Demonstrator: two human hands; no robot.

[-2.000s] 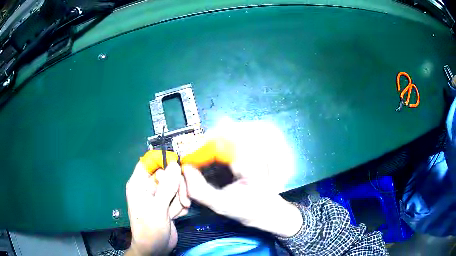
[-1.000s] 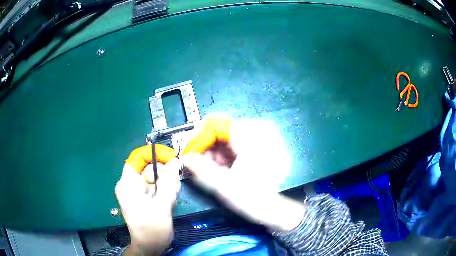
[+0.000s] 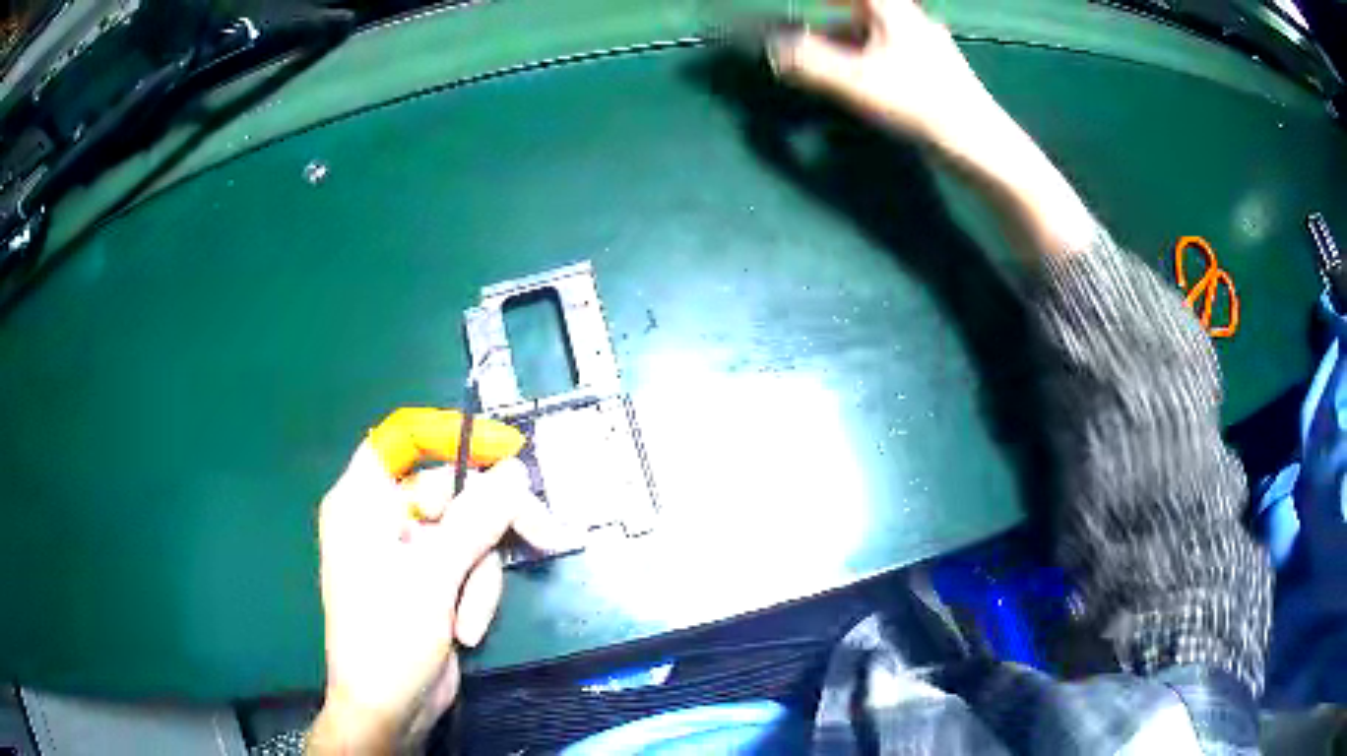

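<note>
A silver-grey metal cable fixture [image 3: 603, 332] lies on the green bench, its rectangular window at the far end and a flat bed nearer me. My left hand [image 3: 421, 554], with orange finger cots, is at the fixture's near left side and pinches a thin, straight dark piece [image 3: 467, 440]. I cannot tell whether it is a cable or a tool. The fingers partly hide the fixture's near left part. My right hand [image 3: 886, 62] is at the far edge over the green conveyor, blurred and partly cut off. A blurred greyish shape [image 3: 756, 18] is by its fingertips; a grip is unclear.
Orange-handled scissors [image 3: 1208, 288] lie at the right, partly hidden by my right sleeve. Dark cabled machinery [image 3: 148, 111] stands at the far left. A neighbouring person's blue sleeve [image 3: 1322, 443] is at the right edge. A blue stool [image 3: 997, 598] is below the bench. Glare covers the bench centre.
My right hand has left the fixture and reached forward to the conveyor, uncovering the fixture's bed. My left hand stays by the fixture with the dark piece. The fixture sits slightly further right in view.
</note>
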